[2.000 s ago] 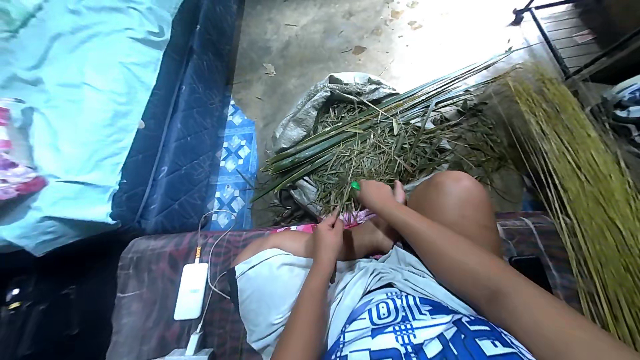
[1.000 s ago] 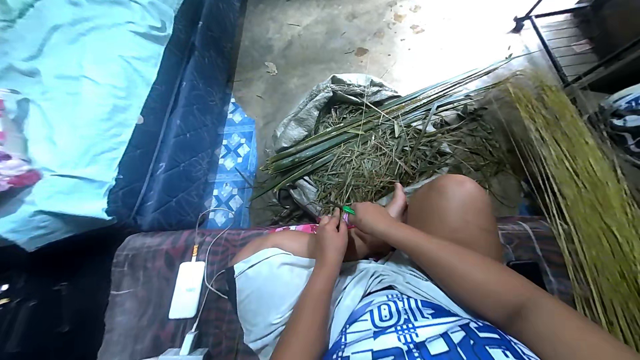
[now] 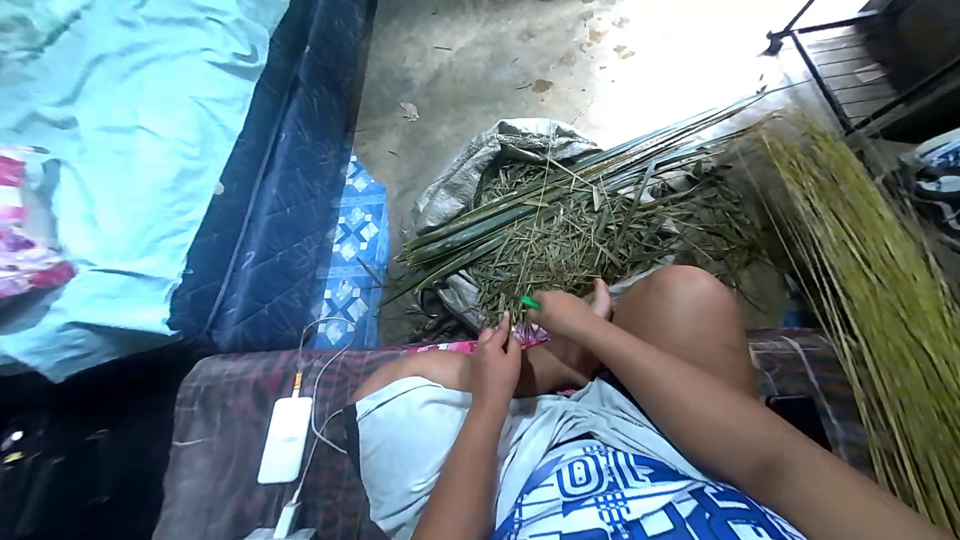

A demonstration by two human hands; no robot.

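Note:
My right hand [image 3: 562,313] is closed around a small tool with a green handle [image 3: 529,302]; its working end is too small to make out. Just left of it, my left hand [image 3: 496,356] has its fingers raised and pinched together, and whether a thin strip is between them is unclear. Beyond both hands, short plant clippings [image 3: 570,240] fill an open woven plastic sack [image 3: 450,191]. Long green leaf stalks [image 3: 487,229] lie across the sack. At the right, a bundle of thin yellow-green strips [image 3: 877,300] reaches down past my right arm.
A white power bank [image 3: 286,440] with a cable lies on the seat [image 3: 217,420] at my left. A dark phone [image 3: 799,420] is by my right thigh. A blue mattress [image 3: 262,225] with a turquoise sheet [image 3: 142,150] stands at the left, and a metal frame [image 3: 821,82] at upper right.
My hands came together a second ago and are now a little apart, the right one with the green-handled tool up and to the right of the left one.

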